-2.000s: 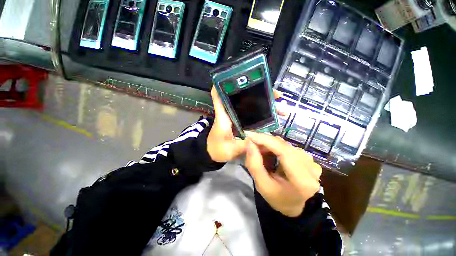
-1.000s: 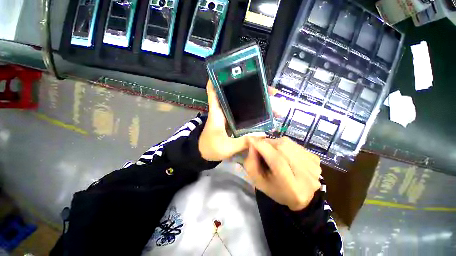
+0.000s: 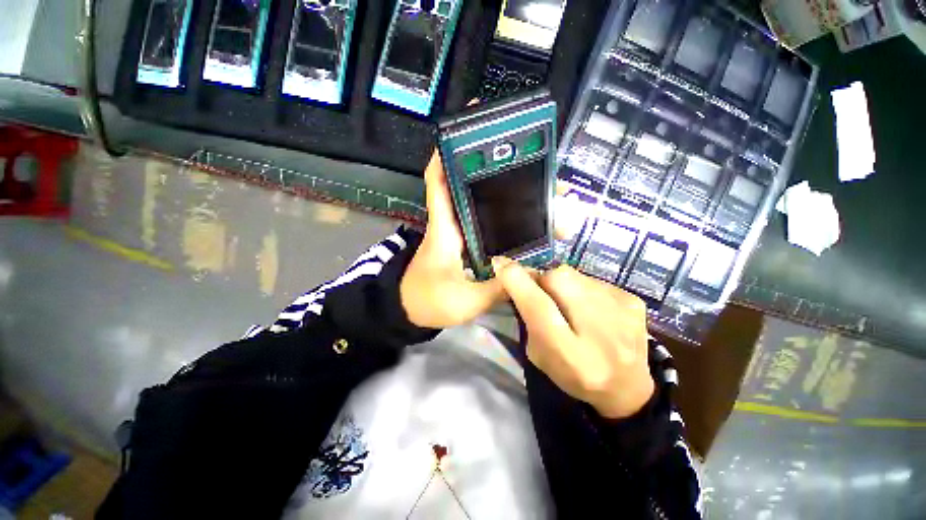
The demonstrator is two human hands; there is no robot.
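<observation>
A teal phone housing (image 3: 508, 208) with a dark window and green patches beside a round hole is held up in front of me, its holed end away from me. My left hand (image 3: 444, 269) grips it from the left side and below, with fingertips showing at its right edge. My right hand (image 3: 584, 330) is at its near end, with a fingertip touching the lower left corner of the frame. Whether the right fingers hold anything small cannot be told.
A black foam tray (image 3: 213, 114) holds several teal housings and a gold-framed phone half (image 3: 530, 20) above a black keypad. A clear blister tray (image 3: 678, 152) with modules lies to the right. White paper (image 3: 854, 130) and a crumpled piece (image 3: 811, 217) lie beyond it. A red object (image 3: 34, 173) is far left.
The housing has tilted and turned slightly in my left hand. My right fingertip has moved onto its lower left corner. The trays appear shifted slightly up and left in view.
</observation>
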